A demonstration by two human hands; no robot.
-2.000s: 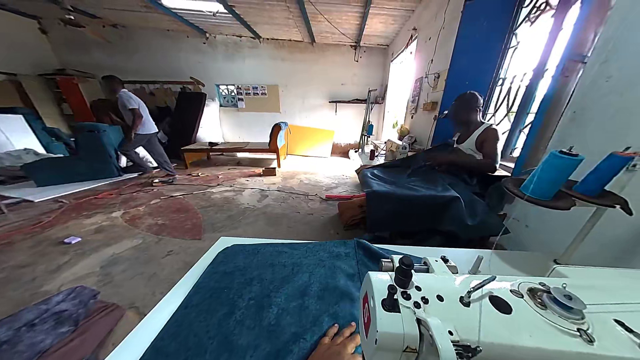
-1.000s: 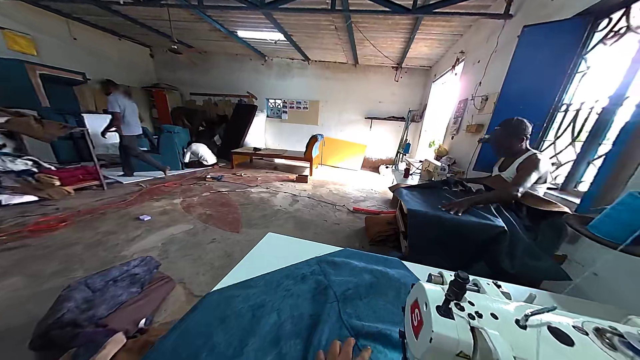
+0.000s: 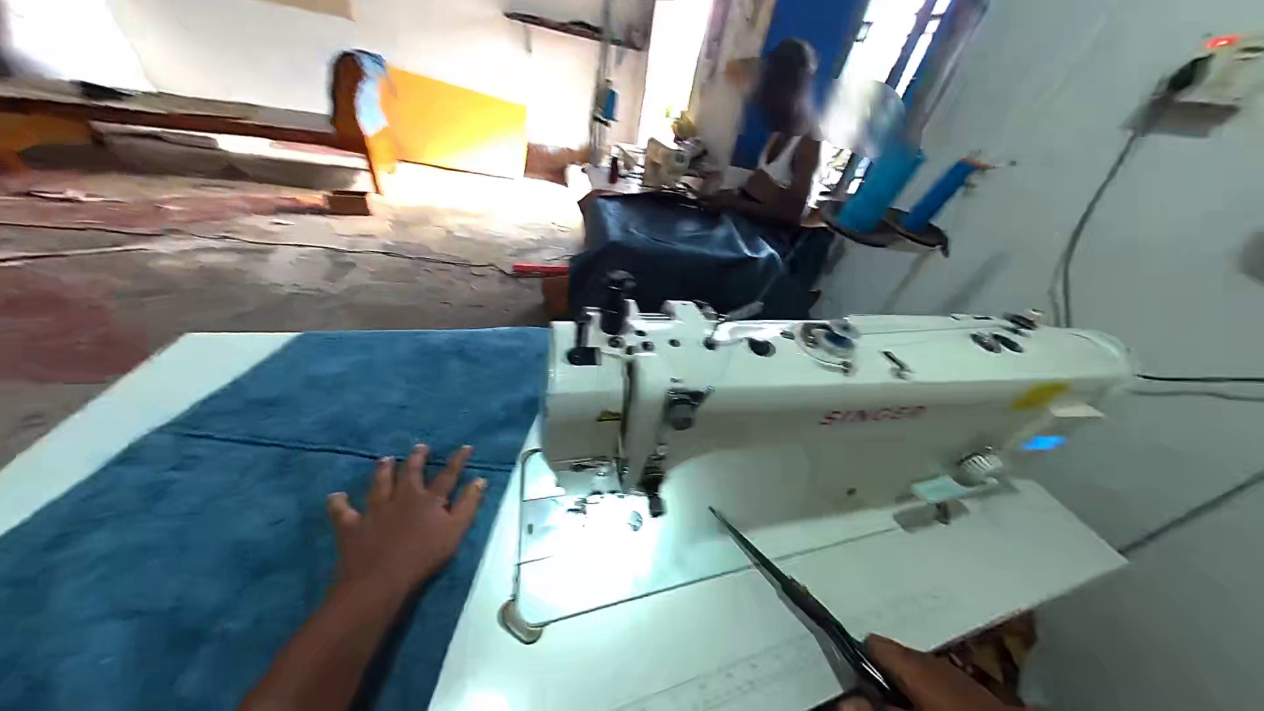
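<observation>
Blue fabric [image 3: 247, 513] with a seam across it covers the left part of the white sewing table [image 3: 731, 642]. My left hand [image 3: 407, 518] lies on this cloth with its fingers spread, just below the seam. To its right stands a white Singer sewing machine [image 3: 839, 405], its lamp lighting the needle area. My right hand [image 3: 918, 676], partly cut off at the lower edge, holds black scissors [image 3: 820, 617] by the handles. Their blades look closed and point up and left, over the machine bed.
Behind the machine a person [image 3: 785, 158] sits with dark material [image 3: 681, 247]. Blue thread cones [image 3: 884, 193] stand on a holder at the right, near the wall. A cable [image 3: 1086, 217] runs down that wall. A yellow-orange panel [image 3: 459, 123] leans at the back.
The view has swung down and right. My right hand with the scissors now shows, as does the seam in the cloth. My left hand shows more fully on the fabric.
</observation>
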